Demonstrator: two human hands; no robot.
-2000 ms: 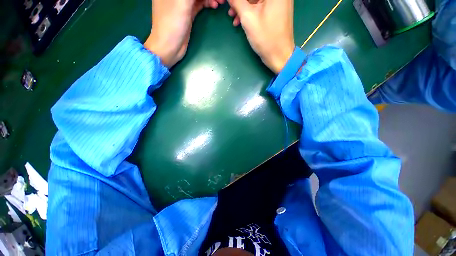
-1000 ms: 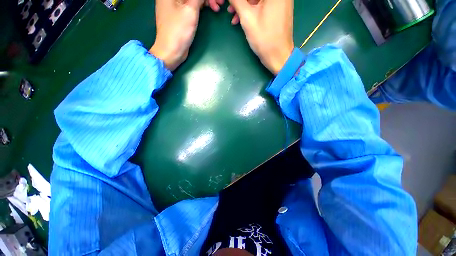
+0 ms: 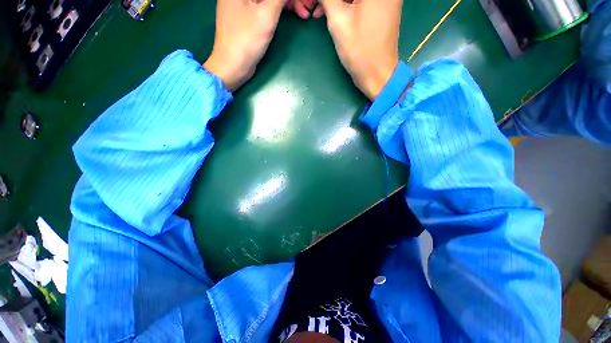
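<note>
My left hand [image 3: 246,37] and my right hand [image 3: 364,40] are at the top edge of the picture, close together over the green mat [image 3: 295,161]. The picture's edge cuts off most of their fingers. The visible fingertips are curled and nearly meet. Whether they hold anything cannot be seen. A blue band [image 3: 388,95] is around my right wrist. A small electronic unit [image 3: 137,8] lies at the top, left of my left hand. Another small dark unit [image 3: 29,125] lies at the left.
A black tray [image 3: 61,59] with silver pieces is at upper left. White scraps [image 3: 48,271] and a grey tool [image 3: 27,323] are at lower left. A thin yellow stick [image 3: 434,29] and a silver solder reel [image 3: 546,19] are at upper right, beside a person's blue sleeve [image 3: 569,110].
Both hands have shifted slightly right, and their fingertips are closer together. The small unit near the top left has come into view. The tray and left-side things have shifted a little in the picture.
</note>
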